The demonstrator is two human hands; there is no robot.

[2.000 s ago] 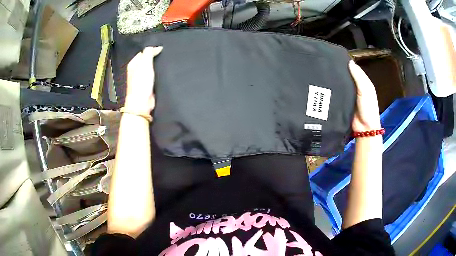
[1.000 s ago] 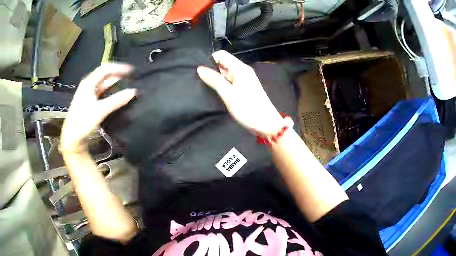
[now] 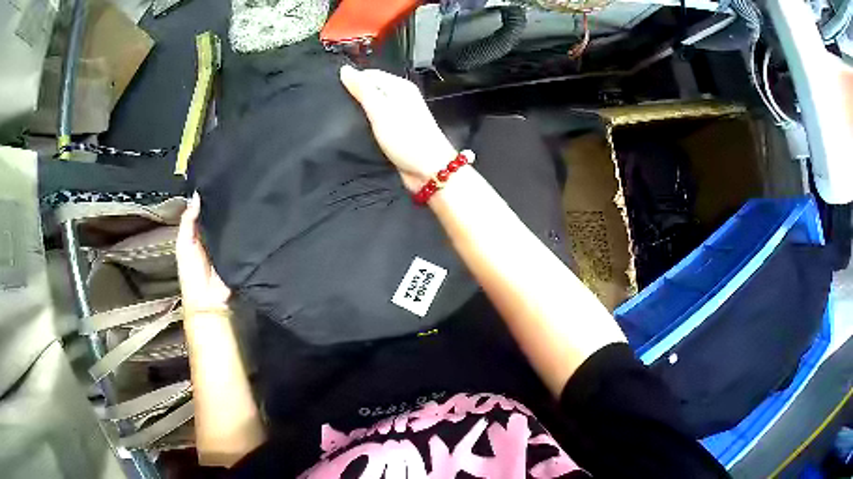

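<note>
A dark grey-black fabric piece (image 3: 318, 215) lies over the lap, creased and rounded at its lower edge. A white brand label (image 3: 419, 286) with dark print sits near that edge, tilted. My left hand (image 3: 195, 267) holds the piece's left edge; its fingers are partly hidden by the fabric. My right hand (image 3: 388, 117) lies at the upper right edge of the piece, thumb side up, its other fingers partly out of sight. Another dark fabric area (image 3: 519, 187) shows to the right, under my right forearm.
An open cardboard carton (image 3: 599, 229) with dark contents and a blue crate (image 3: 720, 271) holding dark fabric are at right. Beige bags (image 3: 140, 281) hang on a rail at left. An orange-red part (image 3: 369, 21), a ribbed hose (image 3: 491, 39) and a yellow-green strip (image 3: 198, 103) are at the top.
The fabric piece was held wide, then folded and drawn lower; its label has moved left. Since a second ago, my left hand has taken its left edge and my right hand has moved up and left.
</note>
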